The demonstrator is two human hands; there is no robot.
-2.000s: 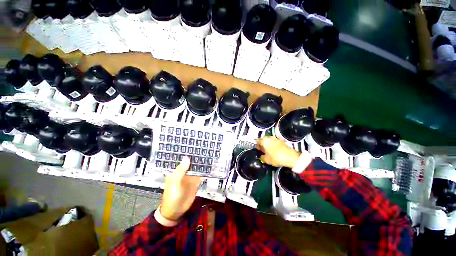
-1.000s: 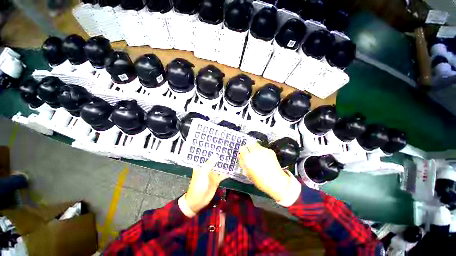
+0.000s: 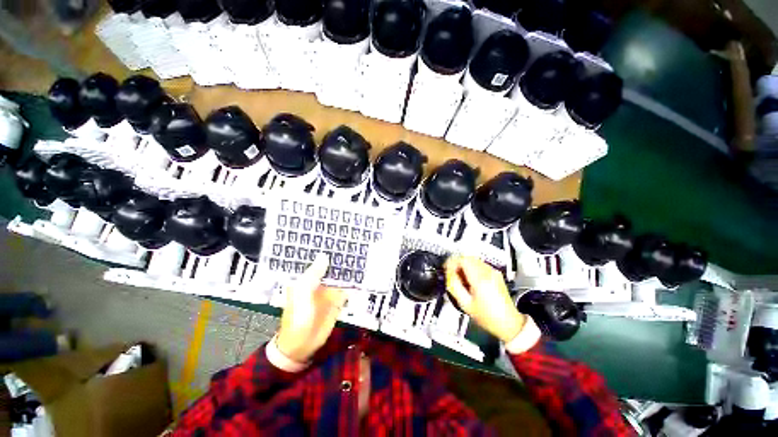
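My left hand (image 3: 309, 317) holds the flat whitish parts tray (image 3: 327, 241) by its near edge, thumb on top. The tray shows a grid of small dark rectangles and lies over the front row of cameras. My right hand (image 3: 483, 293) is at the right side of a black camera head (image 3: 420, 275), fingertips pinched together against or close to it. Whether a small part is between the fingertips cannot be seen. The head sits on a white slotted camera body.
A middle row of black camera heads (image 3: 344, 155) runs behind the tray. A back row of white bodies (image 3: 391, 85) stands on brown board (image 3: 375, 128). Another camera head (image 3: 553, 314) is right of my right hand. A brown carton (image 3: 111, 388) is on the floor at lower left.
Since a second ago, my right hand has moved from the tray to the camera head on the right. The view has shifted, and the tray now appears further left, still in my left hand.
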